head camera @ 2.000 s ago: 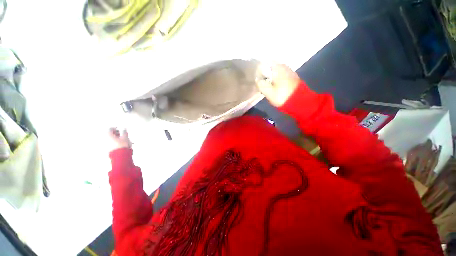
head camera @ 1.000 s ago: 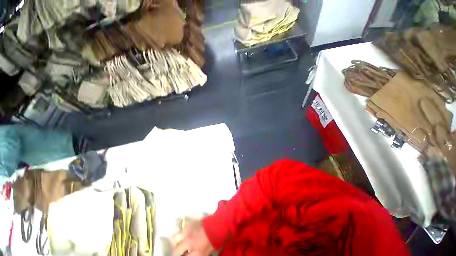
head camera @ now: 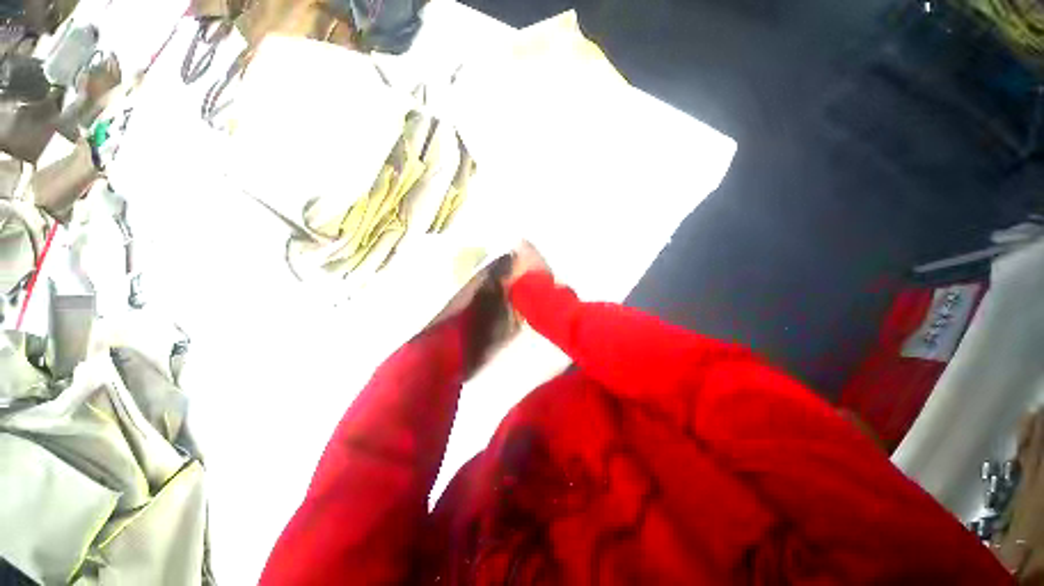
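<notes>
A beige-grey piece, which looks like a bag body (head camera: 449, 305), shows as a narrow strip above my left sleeve, over the white table (head camera: 286, 378). My right hand (head camera: 528, 261) is small and washed out at the far end of this piece, its fingers closed on it. My left sleeve reaches up to a shaded brownish patch below my right hand. I cannot tell whether this patch is my left hand or the piece's inner face, so my left hand's grip is unclear. No tool can be made out.
Stacked pieces with yellow edges (head camera: 384, 212) lie beyond my hands. A heap of grey-beige bags (head camera: 103, 458) is at the left. The table's corner (head camera: 730, 147) borders dark floor. A red box with a white label (head camera: 916, 343) stands beside another white-covered table at right.
The view has swung back down from the racks and floor to the table. Both sleeves now meet near the middle; one second ago only one hand showed, low in the picture.
</notes>
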